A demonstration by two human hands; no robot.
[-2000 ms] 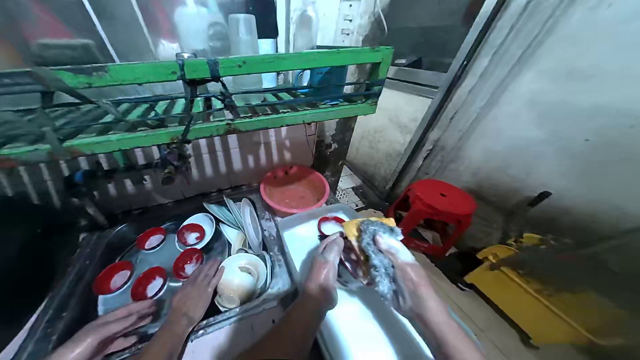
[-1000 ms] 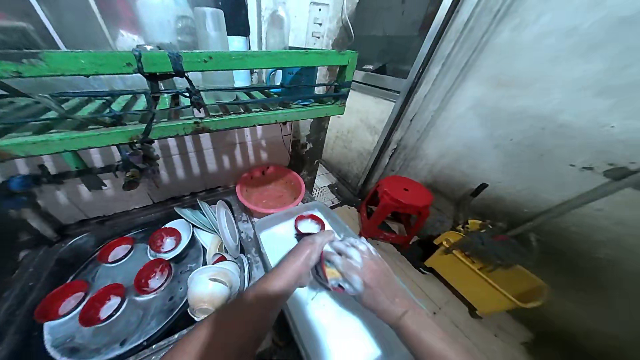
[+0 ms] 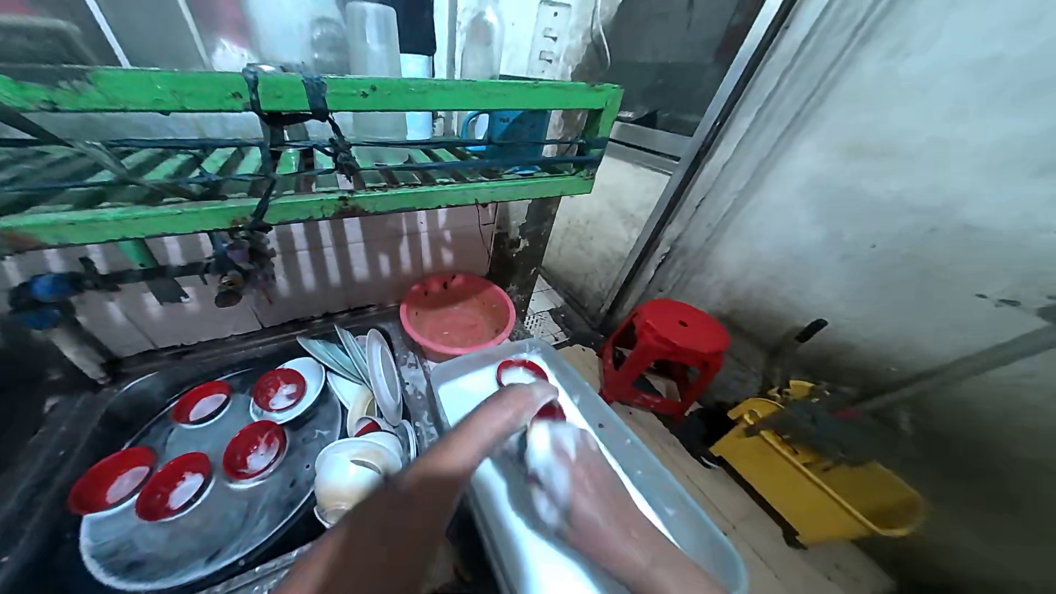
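Over a rectangular pale plastic tub point(image 3: 685, 528) my two hands are close together. My left hand point(image 3: 524, 406) grips a small red bowl point(image 3: 548, 410), mostly hidden by the fingers. A foamy scouring pad point(image 3: 549, 462) is in my right hand point(image 3: 582, 487), pressed to that bowl. Just behind them another red bowl point(image 3: 521, 373) with suds lies in the tub. Left of the tub, several red bowls point(image 3: 256, 450) with foam inside rest on an oval metal tray point(image 3: 206, 549). White cups point(image 3: 355, 470) and upright plates point(image 3: 384, 375) are stacked between tray and tub.
A pink plastic basin point(image 3: 458, 318) stands behind the tub. A green slatted rack point(image 3: 371, 202) spans above, with a tap point(image 3: 231, 289) below it. At the right are a red stool point(image 3: 668, 355) and a yellow mop bucket point(image 3: 817, 470).
The other pair of hands, by the tray two seconds ago, is out of view. My hands have turned the pad and bowl; the yellow side of the pad seen earlier is hidden.
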